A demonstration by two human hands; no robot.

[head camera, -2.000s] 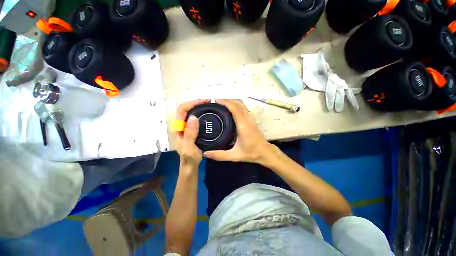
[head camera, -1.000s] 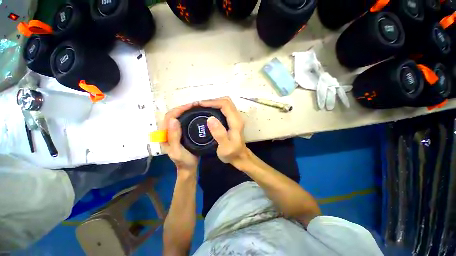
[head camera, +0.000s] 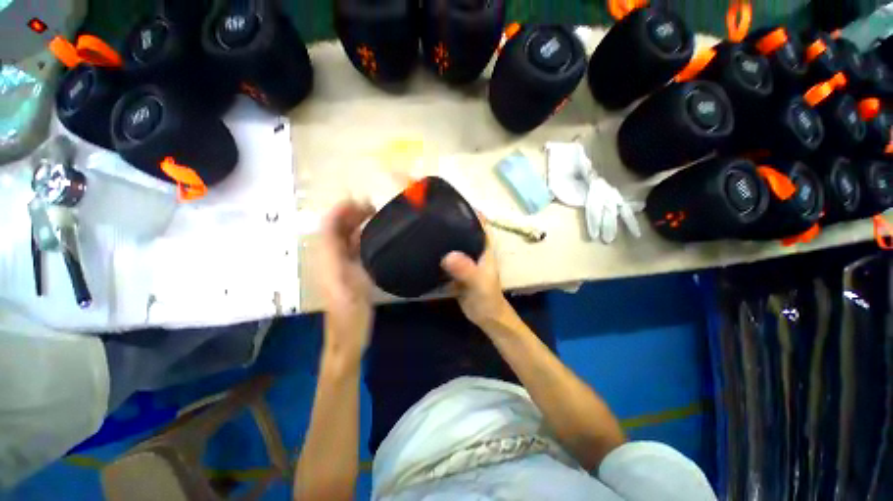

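Observation:
A black fabric-covered speaker (head camera: 416,240) is held up over the front edge of the bench, its orange mark facing the back. My right hand (head camera: 475,279) grips its right side with the thumb on top. My left hand (head camera: 345,256) is blurred, with fingers apart, just left of the speaker. A faint yellow-orange blur shows behind the speaker. A pale blue-grey pad (head camera: 524,181), a crumpled white glove (head camera: 606,201) and a thin yellowish brush-like tool (head camera: 517,229) lie to the right on the bench.
Several black speakers with orange loops stand at the back left (head camera: 157,132), back middle (head camera: 537,78) and right (head camera: 700,201). A metal tool (head camera: 59,186) lies on the white sheet at left. Dark wrapped stacks (head camera: 803,362), a chair (head camera: 162,468) and a neighbour's sleeve (head camera: 49,396) are near.
The speaker has turned, so its logo end no longer faces up. My left hand has come away from its side. The view has shifted, showing more speakers on the right.

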